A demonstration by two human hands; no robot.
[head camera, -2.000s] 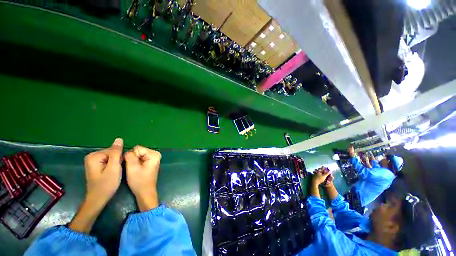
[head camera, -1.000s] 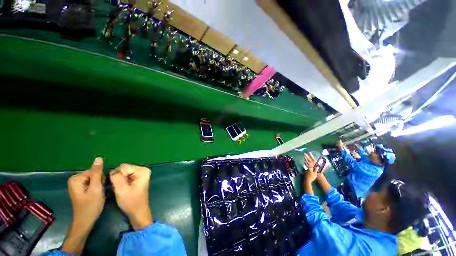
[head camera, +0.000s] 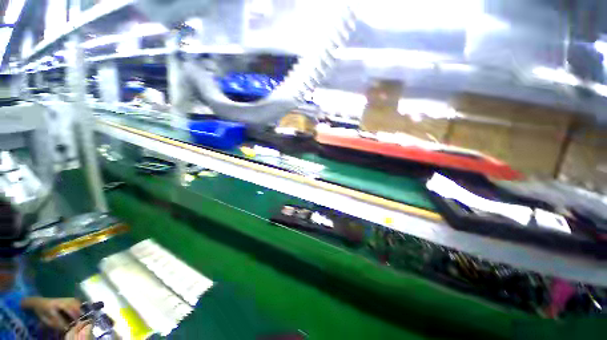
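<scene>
Neither of my hands is in the picture. The frame is blurred. Nearest in front, long whitish strips (head camera: 143, 285) lie side by side at the lower left, with a yellow sheet (head camera: 136, 323) among them. The bright green conveyor belt (head camera: 266, 285) runs beside them. A small reddish sliver shows at the bottom edge, too cut off to identify.
A neighbour's hands (head camera: 60, 312) hold a small dark item at the lower left. A long black tray (head camera: 313, 219) and dark wired parts (head camera: 459, 262) lie beyond the belt. Above, the white-edged shelf (head camera: 266, 179) bears a blue bin (head camera: 216, 133) and a red-topped item (head camera: 412, 149).
The view has swung left and up. My hands, the black blister tray and the screen modules have left the picture. The strips, neighbour's hands and upper shelf have come in.
</scene>
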